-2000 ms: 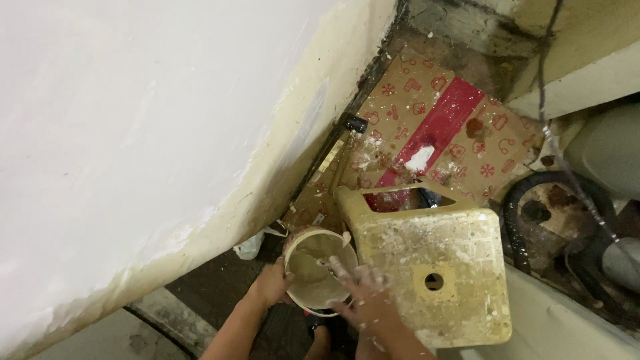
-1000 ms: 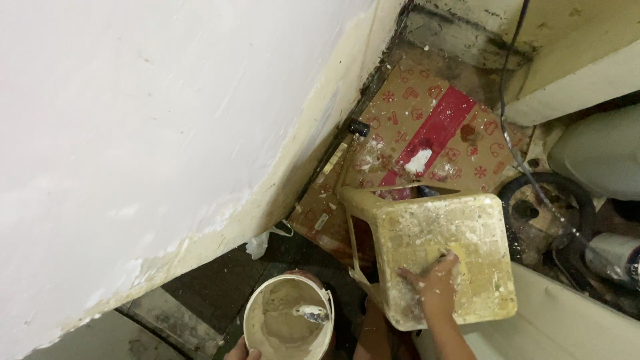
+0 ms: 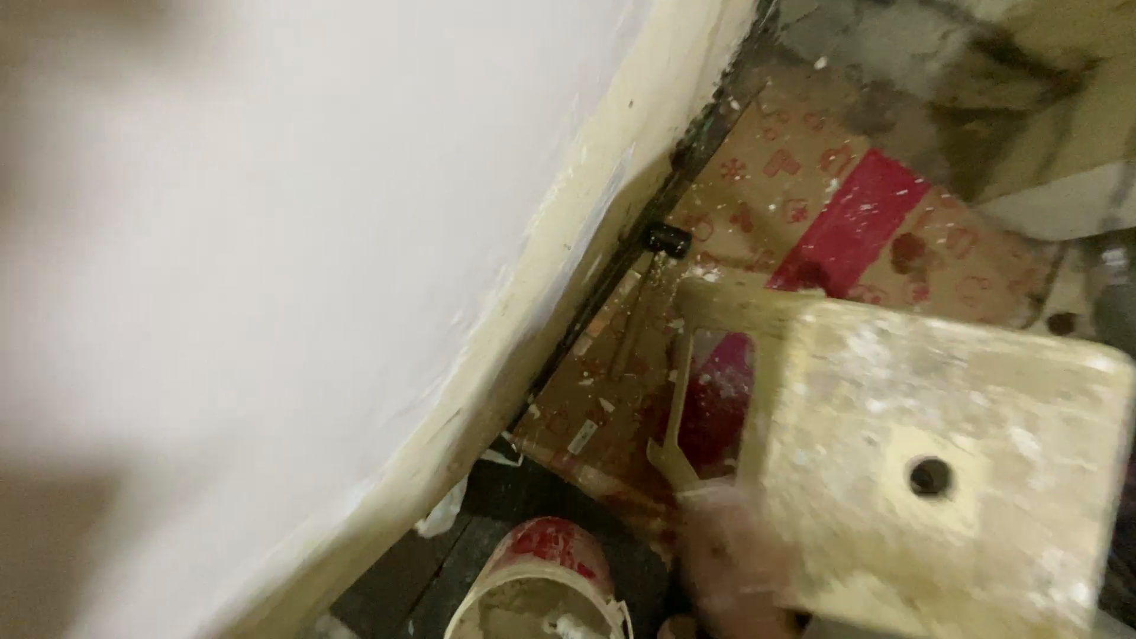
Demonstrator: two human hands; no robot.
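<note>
A blurred hand, apparently my right hand (image 3: 732, 559), is at the near left side of a cream plastic step stool (image 3: 1003, 399); its grip cannot be made out. The stool's square top is smeared with white and has a round hole. My left hand is not seen. At the bottom edge stands a bucket (image 3: 550, 550) with a red-stained outside, holding greyish paste and a whitish tool that is cut off by the frame. A large white-coated wall panel (image 3: 311, 222) with a cream edge fills the left.
Printed cardboard (image 3: 781, 177) with a red band lies on the floor behind the stool. A black-headed mallet (image 3: 666, 240) lies on it beside the wall base. A crumpled white scrap (image 3: 444, 510) is near the bucket. Dark floor tiles (image 3: 497, 488) show between them.
My right hand has left the middle of the stool top. My left hand, at the bucket's rim one second ago, is out of view. The view has shifted and looks closer.
</note>
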